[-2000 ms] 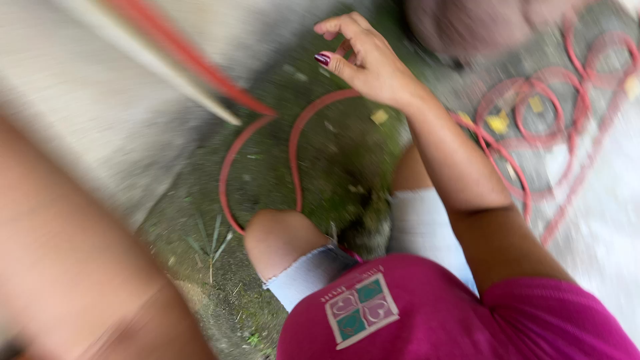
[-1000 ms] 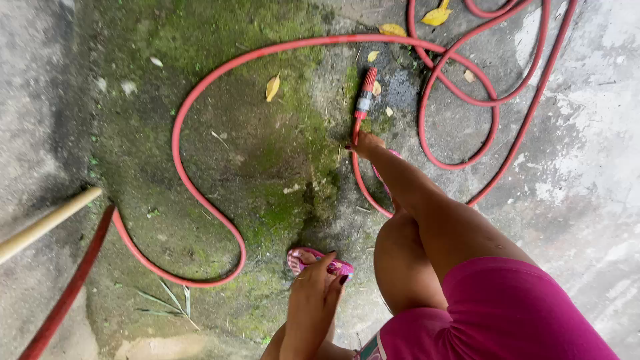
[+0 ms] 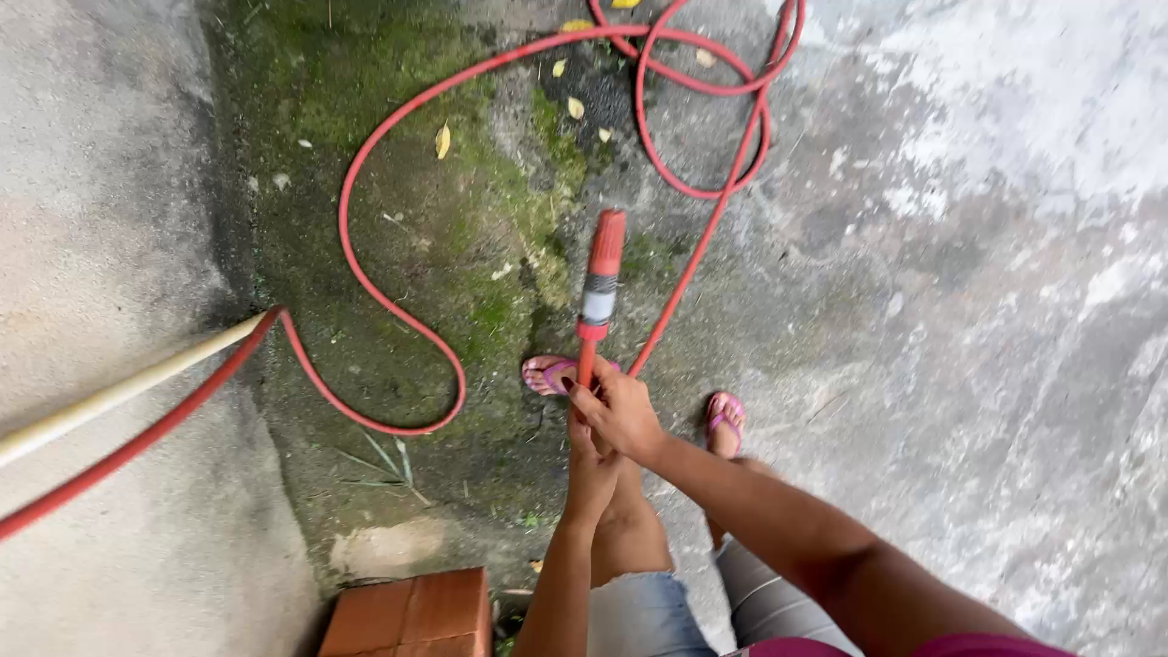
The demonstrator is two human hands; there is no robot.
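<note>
A red garden hose [image 3: 461, 374] curves over the mossy concrete floor, and its free end bears a red and grey spray nozzle [image 3: 600, 278] that points away from me. My right hand [image 3: 623, 412] is closed round the hose just below the nozzle. Directly under it, my left hand [image 3: 591, 456] is up against the same stretch of hose, its fingers partly hidden by the right hand; it seems to grip the hose too. Both hands are in front of my legs, above one of my sandalled feet [image 3: 549, 374].
At the left a concrete wall [image 3: 109, 228] rises, with a cream pipe [image 3: 137, 383] and part of the hose running along it. Hollow clay bricks [image 3: 411, 616] lie at the bottom left. Loops of hose [image 3: 703, 193] and fallen leaves [image 3: 443, 141] lie farther ahead.
One second ago the right hand was down at the nozzle near the floor and the left hand was apart from it. Now the nozzle is raised and both hands are together at the hose.
</note>
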